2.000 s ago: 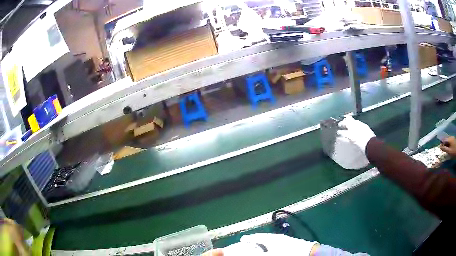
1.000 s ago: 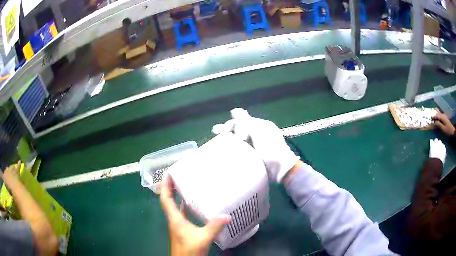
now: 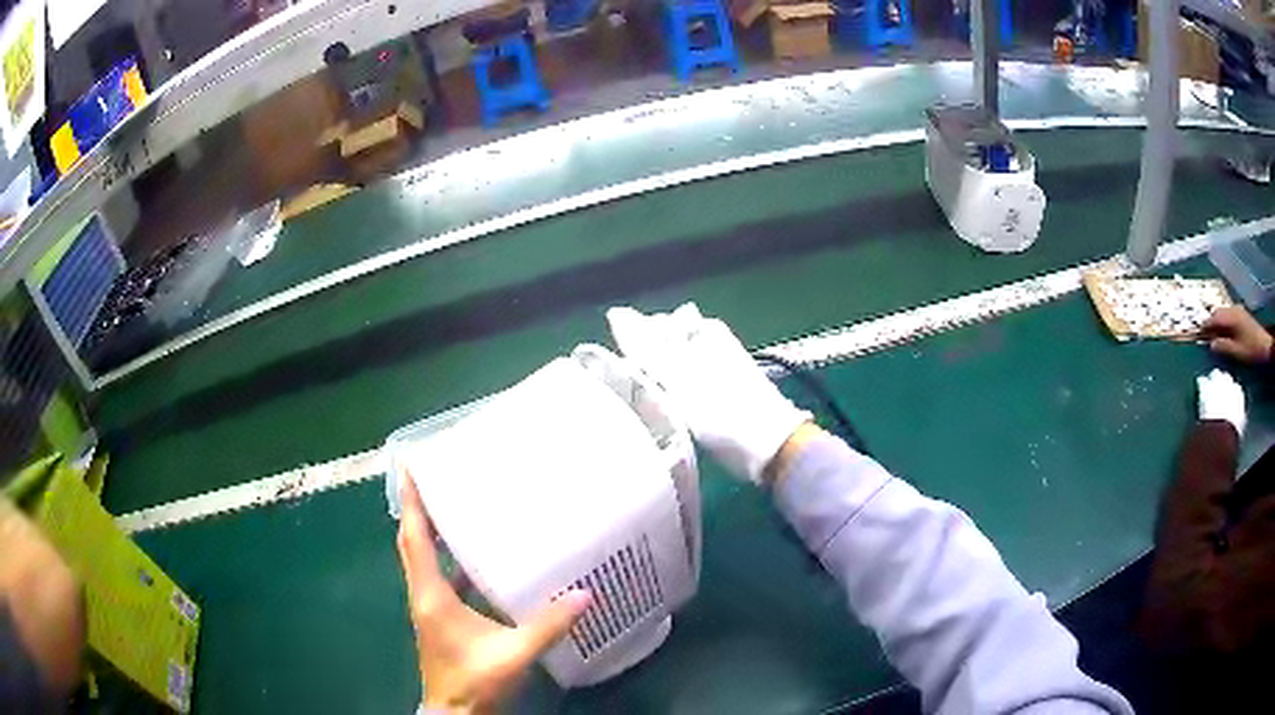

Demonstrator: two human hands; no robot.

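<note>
A white appliance housing (image 3: 545, 489) with a slotted grille is held tilted above the green bench, close in front of me. My bare left hand (image 3: 483, 629) grips its left and lower side, with the thumb by the grille. My gloved right hand (image 3: 706, 384) is at its upper right edge, at a rounded white cover part (image 3: 629, 391) that stands slightly apart from the shell. The fingers' inner side is hidden. A clear bin (image 3: 406, 444) is mostly hidden behind the housing.
A black cord (image 3: 825, 391) lies right of my right hand. An open white housing (image 3: 983, 182) is on the conveyor. A neighbour's hands are by a tan tray (image 3: 1158, 305) of small white pieces, near a grey post (image 3: 1155, 140). A yellow-green carton (image 3: 105, 594) is at left.
The housing was not in my hands in the oldest frame. Since the middle frame it has shifted slightly left, and a gap now shows by the cover at its upper right. The neighbour's gloved hand left the conveyor housing.
</note>
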